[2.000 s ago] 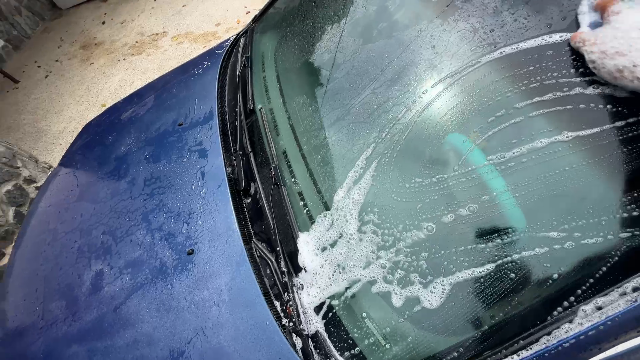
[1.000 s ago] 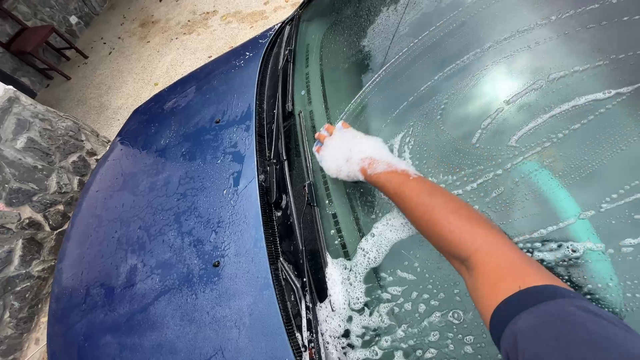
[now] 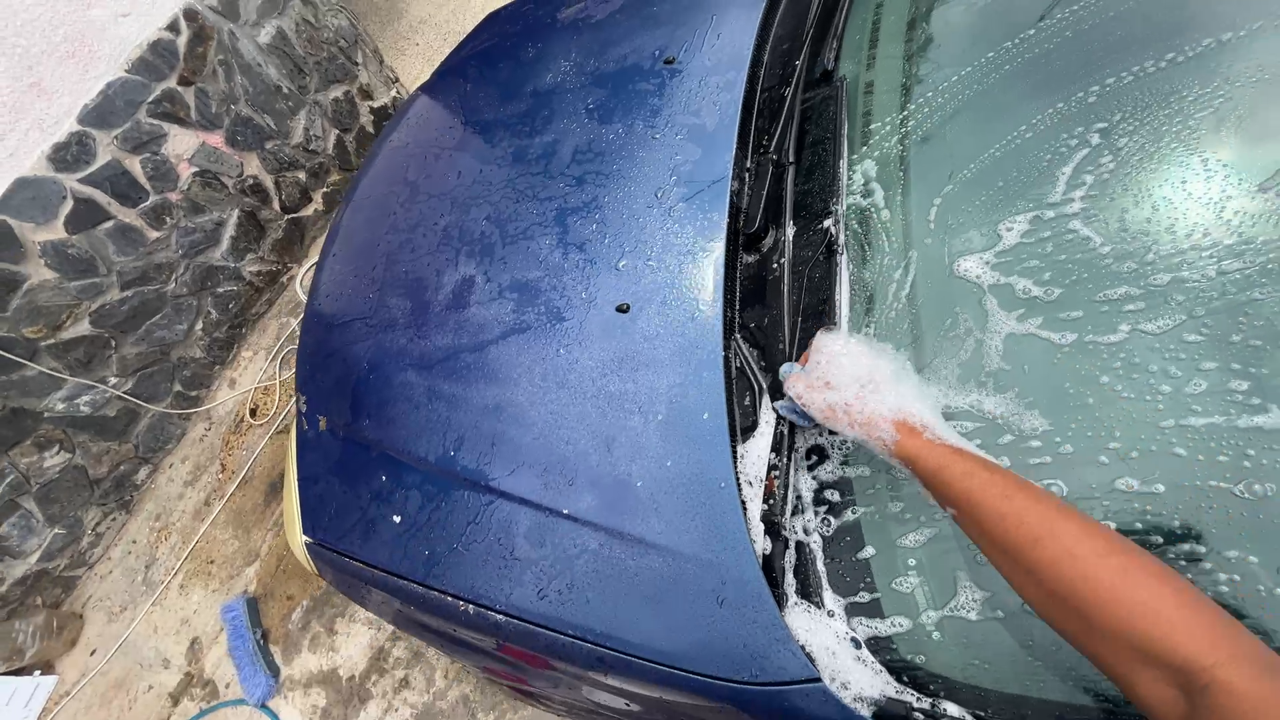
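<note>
Covered in white suds, my right hand (image 3: 860,385) is closed on a blue washing sponge or cloth (image 3: 796,412), mostly hidden under my fingers. It presses at the lower edge of the car's windshield (image 3: 1080,400), beside the black wiper cowl (image 3: 780,230). Foam lies along the cowl below the hand, and soap streaks and bubbles spread over the glass. The blue hood (image 3: 520,300) is wet with water drops, with two small black washer nozzles on it. My left hand is out of view.
A stone wall (image 3: 130,250) stands beyond the front of the car. A thin pale hose or cord (image 3: 190,550) runs over the wet concrete. A brush with blue bristles (image 3: 248,648) lies on the ground at the lower left, near a blue-green loop (image 3: 235,708).
From the upper right of the windshield, my right hand has come to the base of the glass, then along it toward the near side. The view has swung toward the hood.
</note>
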